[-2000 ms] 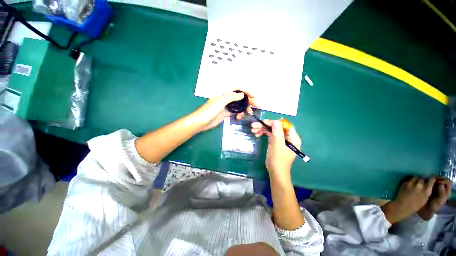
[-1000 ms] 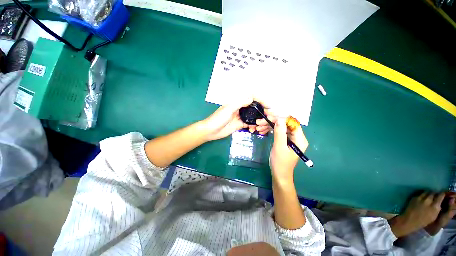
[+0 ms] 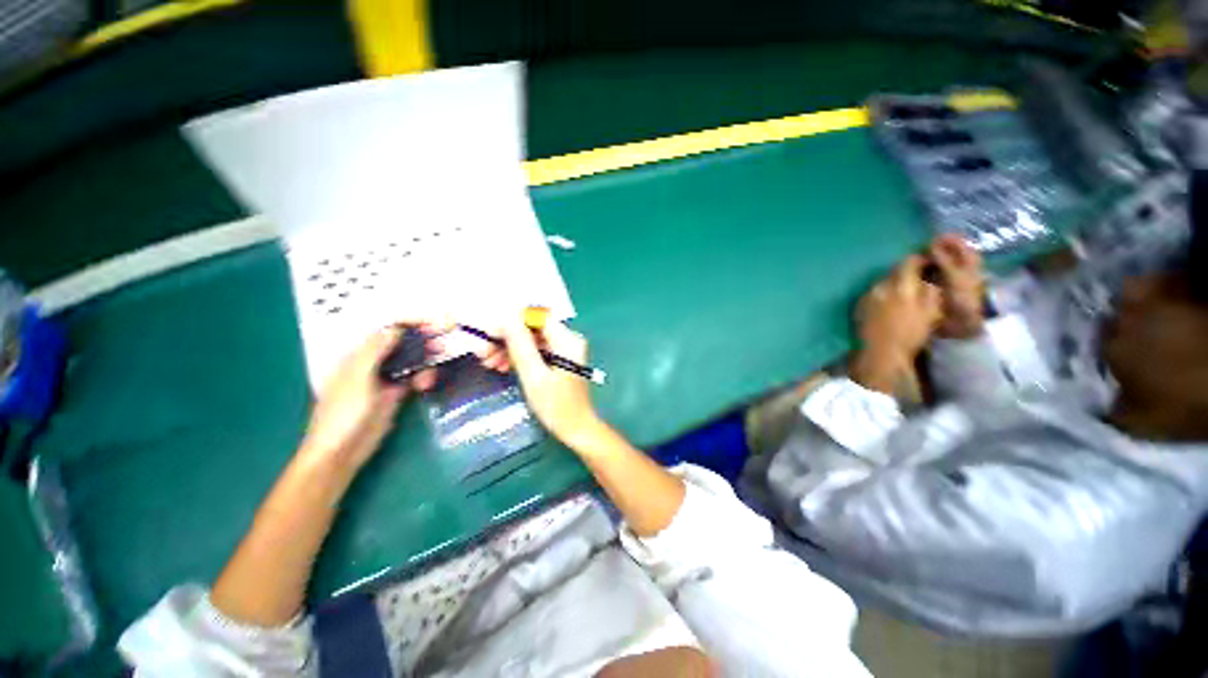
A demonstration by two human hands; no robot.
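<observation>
My left hand (image 3: 355, 397) holds the round black part (image 3: 404, 355) over the lower edge of the white sheet. My right hand (image 3: 550, 384) holds the dark tweezers (image 3: 572, 366) like a pen, their pale end pointing right and their front end toward the black part. Whether the tips touch it is too blurred to tell. An orange finger cot (image 3: 535, 318) shows on the right hand. The white sheet (image 3: 384, 172) has rows of small dark adhesive pieces (image 3: 347, 276), and its far half is raised. A clear plastic bag (image 3: 484, 427) lies just below the hands.
A small white piece (image 3: 560, 242) lies right of the sheet. A neighbour's hands (image 3: 921, 307) are at the bench on the right, near a clear tray with dark parts (image 3: 967, 172). A blue bin (image 3: 33, 364) is at the left edge. A yellow post (image 3: 392, 33) stands behind the sheet.
The view has swung to the right, so the sheet and my hands appear further left. The neighbour and the tray have come into view. The tweezers lie flatter; both hands keep their holds.
</observation>
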